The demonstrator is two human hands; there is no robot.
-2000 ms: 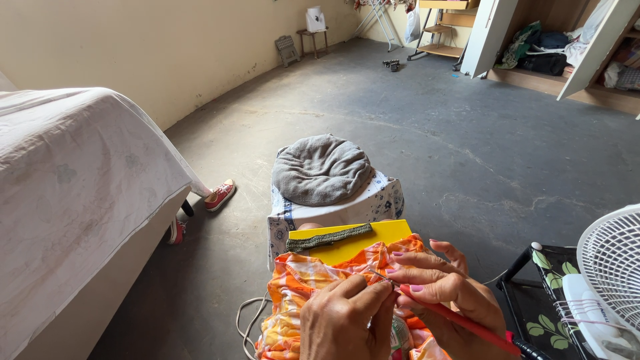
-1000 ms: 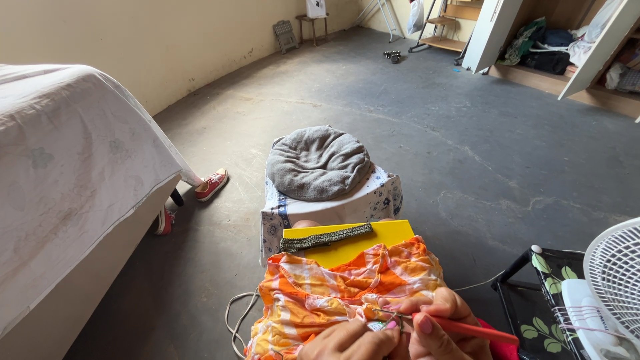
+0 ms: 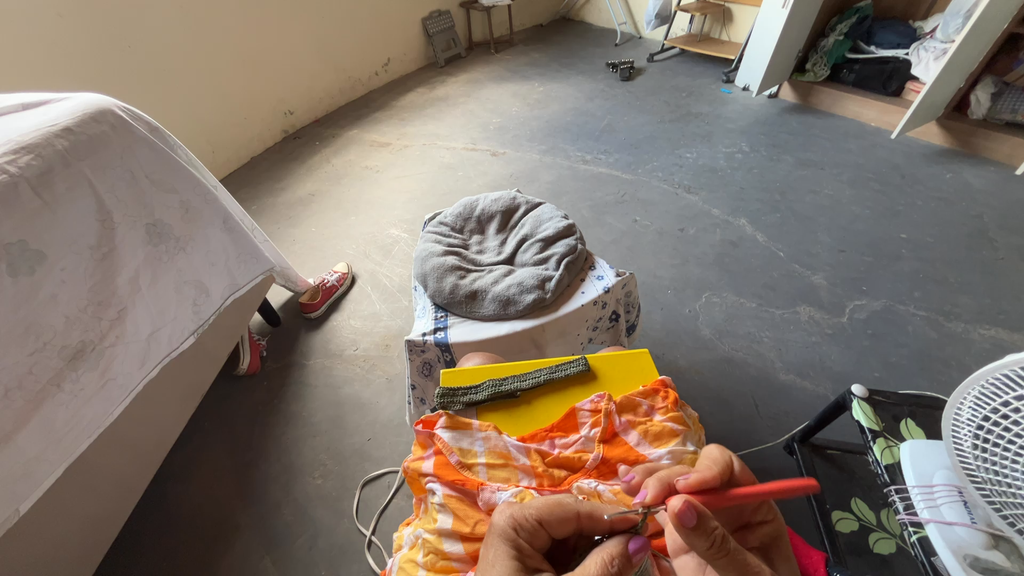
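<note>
My right hand (image 3: pixel 720 512) grips a crochet hook with a red handle (image 3: pixel 760 492), its metal tip pointing left. Beside it, my left hand (image 3: pixel 560 536) pinches a small piece of dark green crochet work (image 3: pixel 640 524) at the hook's tip. Orange, yellow and white fabric (image 3: pixel 464 496) lies over the lap beneath both hands. Beyond the fabric rests a yellow board (image 3: pixel 560 392), and across it lies a dark green crocheted strip (image 3: pixel 512 382). The lower part of the work is hidden by my fingers.
A grey round cushion (image 3: pixel 504 256) sits on a cloth-covered seat (image 3: pixel 520 336) ahead. At right stand a white fan (image 3: pixel 988 440) and a black rack with leaf patterns (image 3: pixel 872 496). A sheet-covered bed (image 3: pixel 120 280) is at left, with red sneakers (image 3: pixel 326 290) beside it.
Both hands have moved lower over the orange fabric since the earliest frame, and more of the fabric shows. The hook and the green work remain held.
</note>
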